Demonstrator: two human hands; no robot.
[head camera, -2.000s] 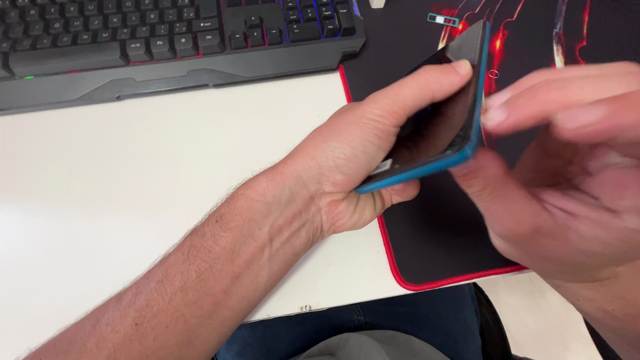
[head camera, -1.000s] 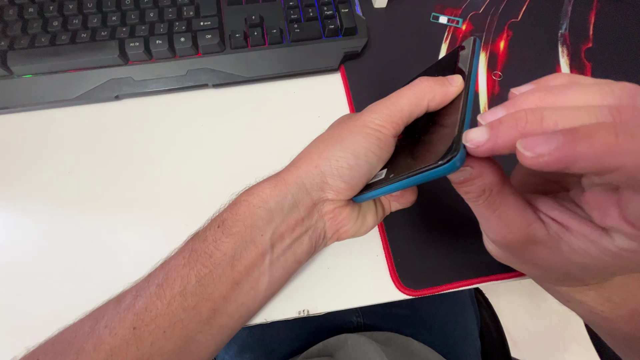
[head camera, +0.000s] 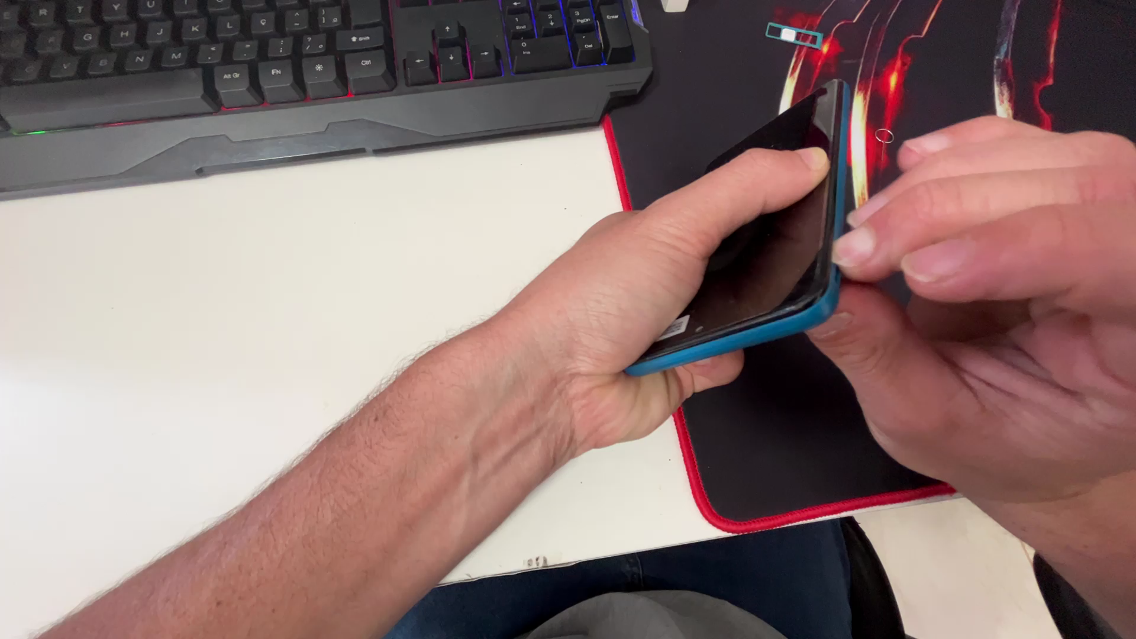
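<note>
A smartphone (head camera: 781, 248) with a dark screen and a blue edge is tilted above the mouse pad. My left hand (head camera: 639, 293) grips it, the thumb lying across the screen and the other fingers mostly hidden beneath. A small white label shows near the phone's lower left corner. At the phone's right side is my right hand (head camera: 985, 293), its thumb and a fingertip at the blue edge near the lower right corner and its other fingers bent. Whether the right hand pinches the edge or only touches it, I cannot tell.
A black keyboard (head camera: 293, 146) with coloured backlight lies at the upper left of the white table (head camera: 222, 302). Under the hands is a black mouse pad (head camera: 781, 461) with red trim. On it lie a small teal-framed piece (head camera: 793, 35) and a small ring (head camera: 884, 136).
My left hand keeps its grip on the phone, which has tilted slightly. The fingers of my right hand have shifted a little at the phone's edge.
</note>
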